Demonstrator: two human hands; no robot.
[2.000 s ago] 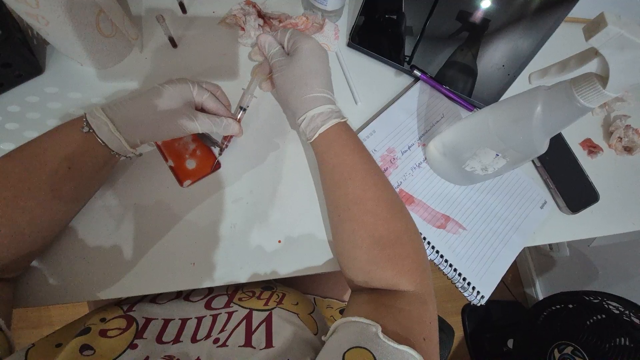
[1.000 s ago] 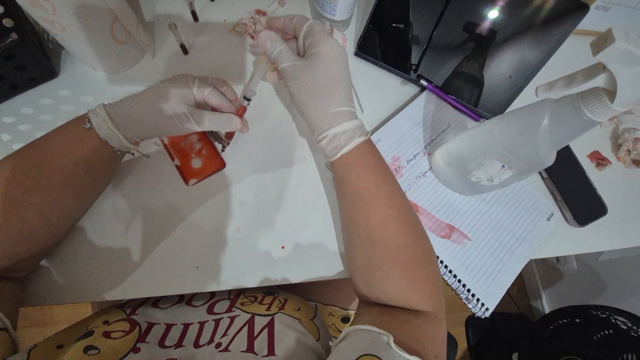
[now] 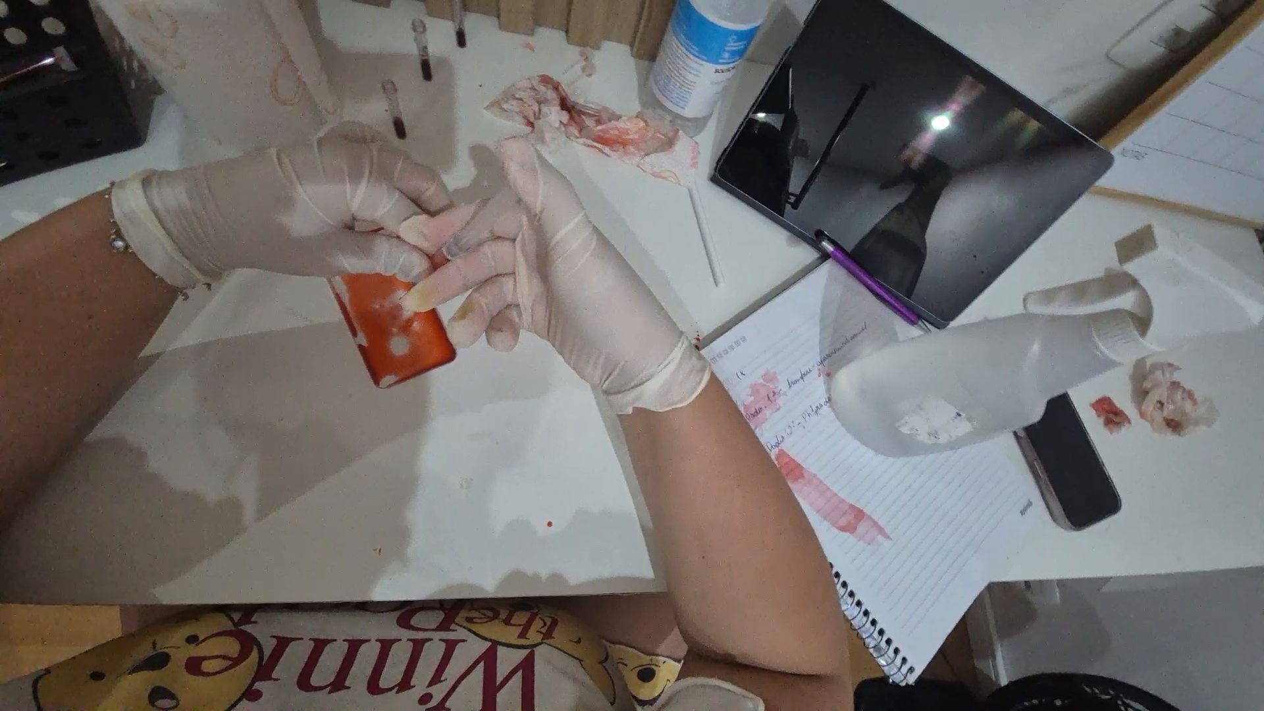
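My left hand [image 3: 306, 212], in a pale glove, has its thumb and fingers bent together over the upper end of an orange-red flat rectangular object [image 3: 400, 346] with pale smears. My gloved right hand [image 3: 568, 272] meets it from the right, fingers partly spread and fingertips stained yellowish. A small clear, tube-like piece [image 3: 462, 239] shows between the two hands; its ends are hidden and the grip on it is unclear. Beyond the hands lies crumpled, red-stained tissue [image 3: 617, 133], with a thin white stick [image 3: 706, 237] beside it. Small dark-filled vials [image 3: 423, 51] stand at the back.
A labelled clear bottle [image 3: 699, 59] and a black tablet [image 3: 918, 158] are at the back. To the right are a stained spiral notebook [image 3: 918, 513], a purple pen [image 3: 869, 281], a translucent spray bottle [image 3: 968, 390], a phone [image 3: 1071, 464] and more crumpled tissue [image 3: 1175, 400].
My right hand has come away from the stained tissue and down beside my left hand. The syringe seen between the hands earlier no longer shows clearly.
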